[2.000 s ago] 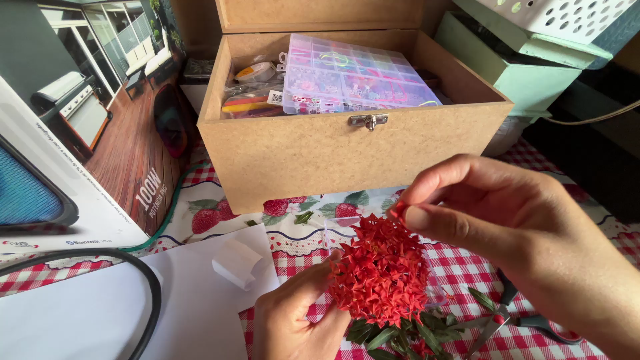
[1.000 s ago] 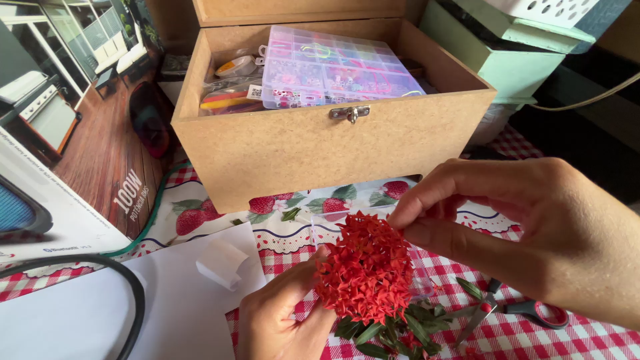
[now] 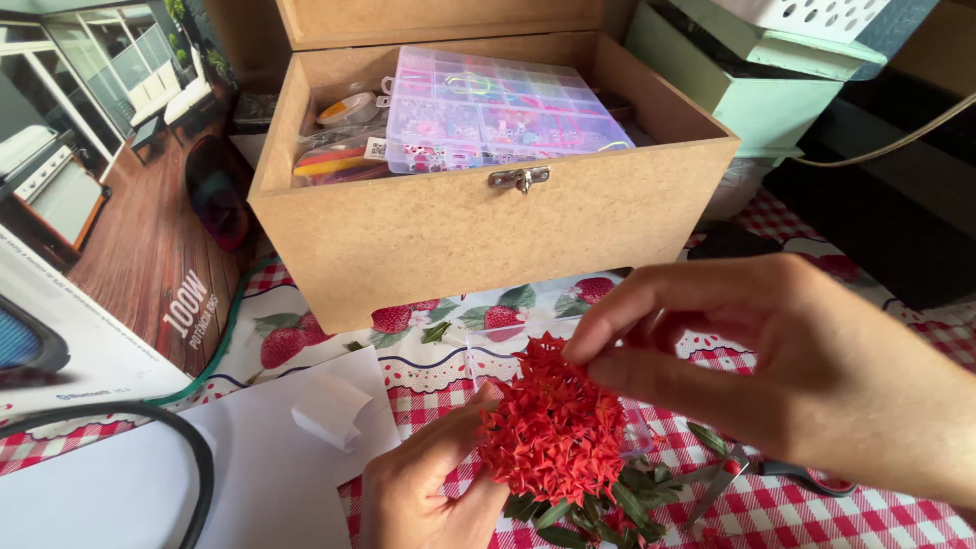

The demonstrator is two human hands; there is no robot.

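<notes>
My left hand (image 3: 431,473) holds a round cluster of small red flowers (image 3: 553,427) from its left side, low in the middle of the head view. The thumb and forefinger of my right hand (image 3: 709,366) pinch at the upper right edge of the cluster; whether a single blossom is between them is hidden. Beneath and behind the flowers lies a clear plastic tray (image 3: 476,358), mostly covered. Green leaves (image 3: 633,499) and a few loose red blossoms lie below the cluster. Scissors (image 3: 793,473) with spread blades and dark handles rest to the right, under my right hand.
An opened wooden box (image 3: 473,236) holding a compartmented bead case (image 3: 503,114) stands behind my hands. A printed carton (image 3: 137,229), white paper (image 3: 252,457) with a curled scrap (image 3: 332,412) and a black cable (image 3: 202,465) are at left. Green boxes (image 3: 785,107) stand back right.
My right hand has come down from above the flowers, where it pinched something red, to the cluster's upper right edge. My left hand keeps holding the cluster. The view has shifted slightly.
</notes>
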